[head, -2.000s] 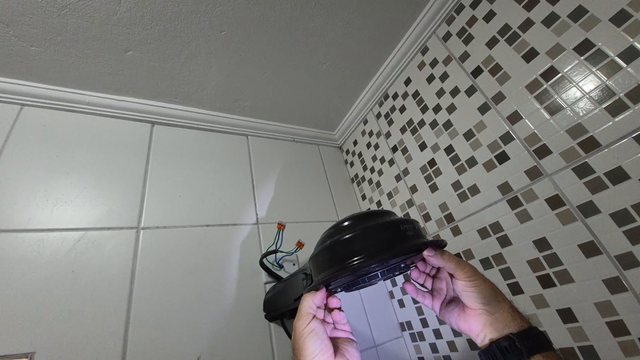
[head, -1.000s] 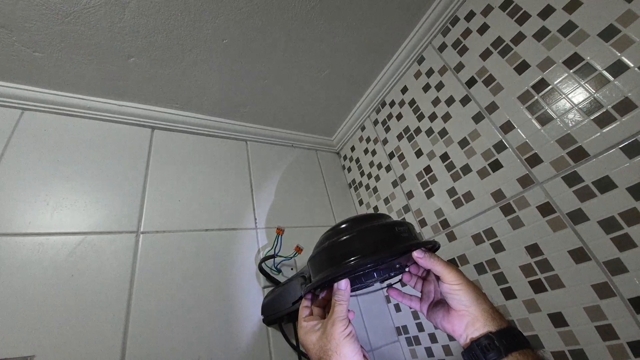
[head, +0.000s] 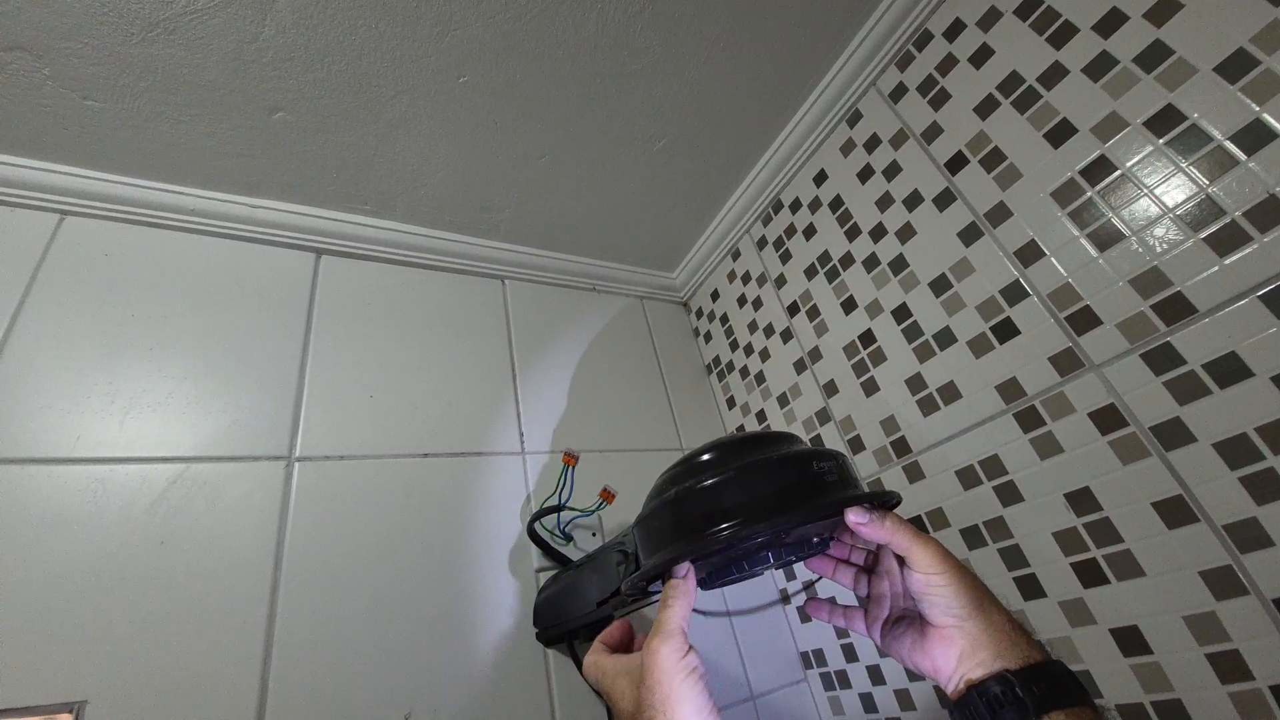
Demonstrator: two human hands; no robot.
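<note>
A black domed fixture housing (head: pixel 745 500) with a flared rim is held up near the wall corner, its arm-like mount (head: pixel 585 590) reaching left to the tiled wall. My left hand (head: pixel 655 650) has its thumb on the near rim, with the index finger under the mount. At the right end of the rim, my right hand (head: pixel 900 590) pinches the edge between thumb and fingers, the lower fingers spread. Behind the mount, blue and green wires end in orange lever wire connectors (head: pixel 607 495), and a black cable (head: pixel 535 530) curves down. A thin dark cord (head: pixel 745 611) hangs below the housing.
White wall tiles (head: pixel 400 360) lie behind and to the left, mosaic-patterned tiles (head: pixel 960 330) to the right. A white cornice (head: pixel 400 238) runs under the grey ceiling (head: pixel 450 110). A dark wristwatch (head: pixel 1025 690) is on my right wrist. A small framed edge (head: pixel 45 711) shows at bottom left.
My left hand's thumb has shifted along the rim, and its index finger now reaches toward the mount. The right hand stays at the rim's right end.
</note>
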